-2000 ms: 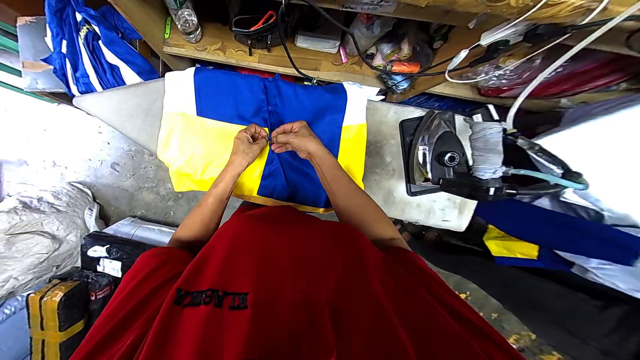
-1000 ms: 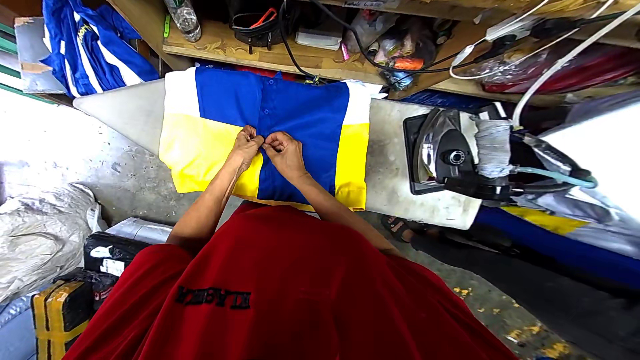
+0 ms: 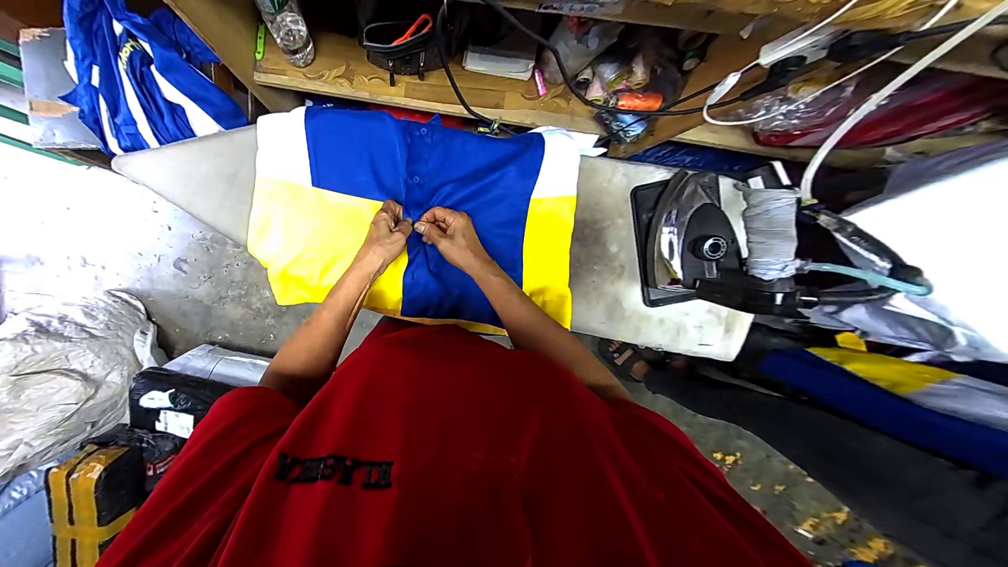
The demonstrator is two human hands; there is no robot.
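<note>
A blue, yellow and white shirt (image 3: 480, 169) lies spread across an ironing board (image 3: 606, 260), its buttoned placket running down the middle. My left hand (image 3: 388, 231) pinches the placket edge from the left. Fingertips of my right hand (image 3: 447, 233) meet the same edge from the right, close beside the left ones; the button between them is too small to make out. Several buttons show above my hands. An electric iron (image 3: 693, 236) with a hose and a cloth-wrapped handle rests on a dark pad at the board's right end.
Behind the board, a wooden shelf (image 3: 354, 83) holds a plastic bottle (image 3: 287, 31), a black pouch (image 3: 398, 47) and thread spools, with cables hanging across. Blue-and-white garments (image 3: 142, 79) lie at the back left. Taped parcels (image 3: 90, 496) stand at lower left. A person's leg and sandaled foot (image 3: 622, 354) are at right.
Both hands have moved down the placket toward me since the earliest frame, and more buttons show above them. The person's leg and foot at the right have come into view.
</note>
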